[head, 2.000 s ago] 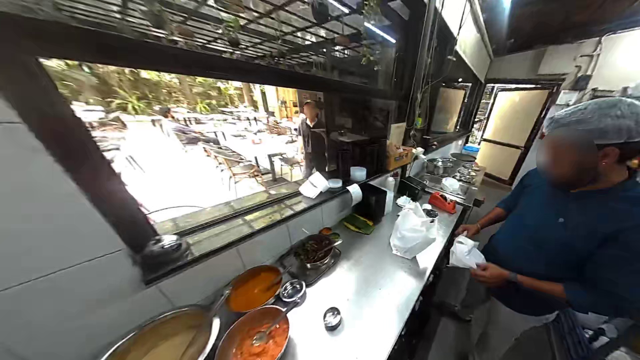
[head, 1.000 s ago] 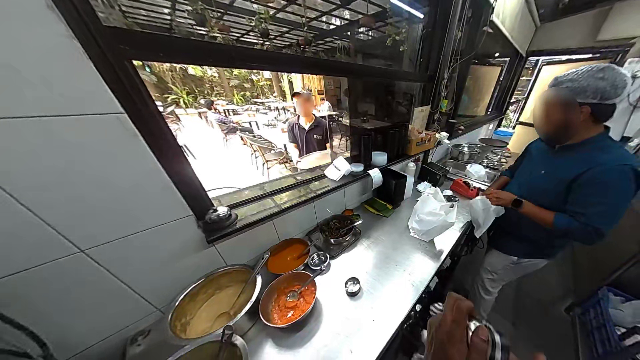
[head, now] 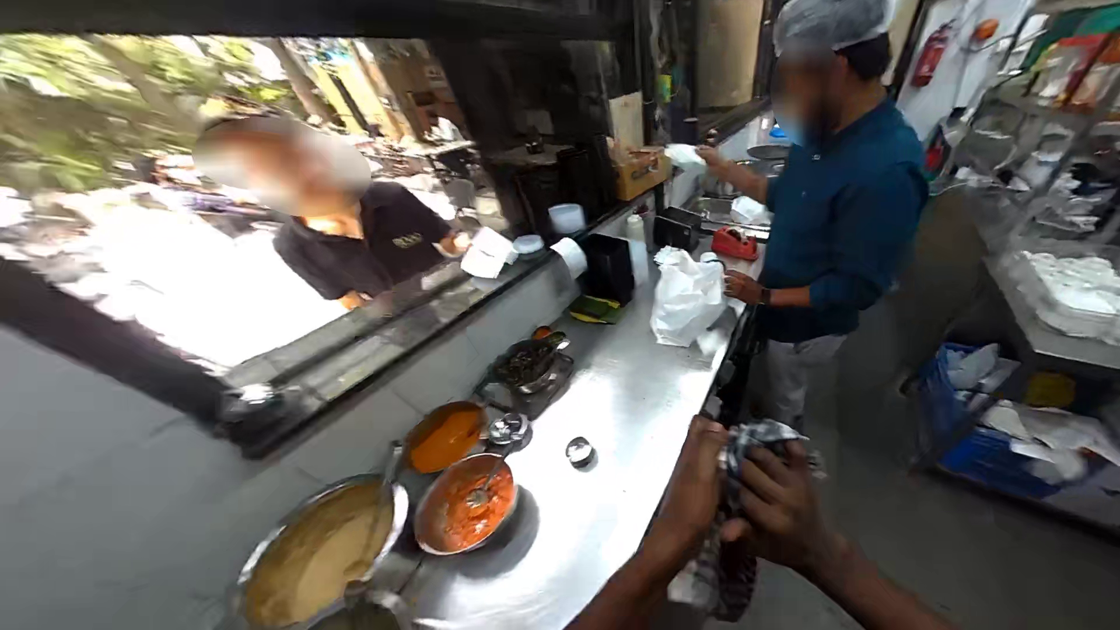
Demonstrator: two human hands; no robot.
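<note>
My left hand (head: 700, 477) and my right hand (head: 780, 499) are both closed on a dark checked cloth (head: 763, 437), held between them beyond the front edge of the steel counter (head: 604, 534). A small round metal cup (head: 579, 451) stands on the counter to the left of my hands. Further left are a bowl of chunky red food (head: 468, 516) with a spoon in it, a bowl of orange sauce (head: 446, 439) and a large pot of pale brown gravy (head: 319, 551) with a ladle.
A co-worker (head: 844, 201) in a hair net stands along the counter, one hand by a white plastic bag (head: 687, 297). A red tape dispenser (head: 735, 243) sits behind it. Another person (head: 350, 219) leans at the window ledge. Blue crates (head: 989, 455) stand at right under a steel shelf.
My two hands have come into fuller view, now with the cloth between them. The co-worker has raised one hand with something white. The person outside has come up to the ledge. The view has turned right.
</note>
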